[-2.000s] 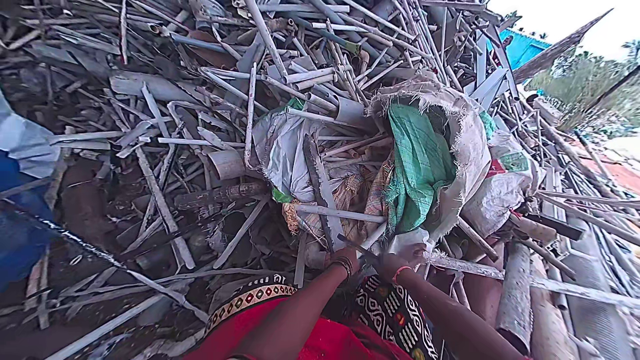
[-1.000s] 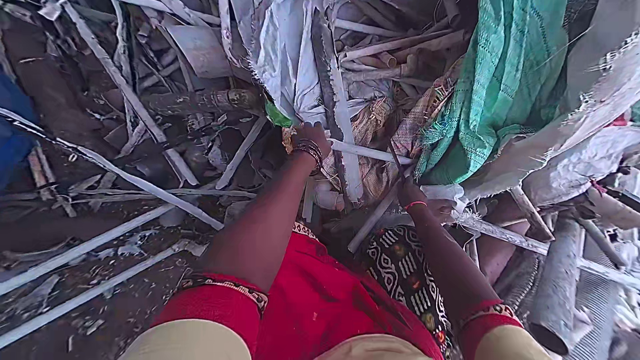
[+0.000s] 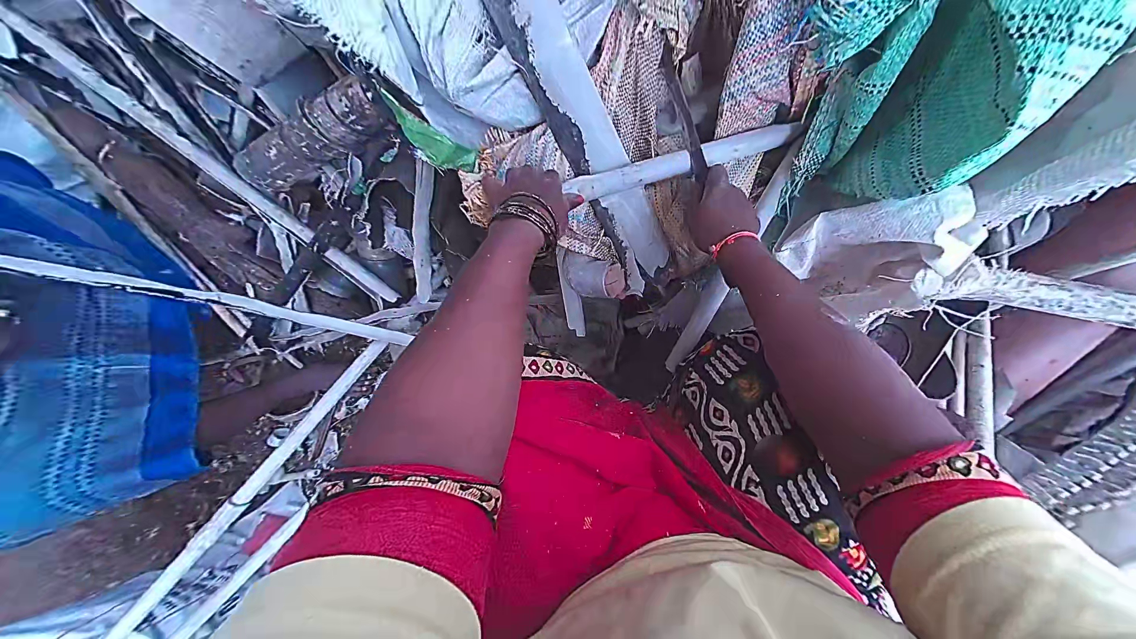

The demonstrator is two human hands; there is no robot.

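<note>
My left hand (image 3: 531, 202), with dark bangles at the wrist, grips the left end of a pale peeled stick (image 3: 683, 166). The stick slants up to the right across a wider flat whitish strip of wood or bark (image 3: 586, 106). My right hand (image 3: 723, 209), with a red thread at the wrist, is closed on a dark narrow blade (image 3: 682, 111) that points up and crosses the stick. Its handle is hidden in my fingers. Behind both hands lies woven sack cloth (image 3: 635, 80).
A green woven sack (image 3: 958, 98) hangs at the upper right. Blue cloth (image 3: 89, 382) lies at the left. Long pale sticks (image 3: 257, 479) cross the ground at the lower left, and a thick log piece (image 3: 311, 133) lies at the upper left.
The view has come much closer to the hands. My hands were nearly together two seconds ago and are now apart, with the stick between them.
</note>
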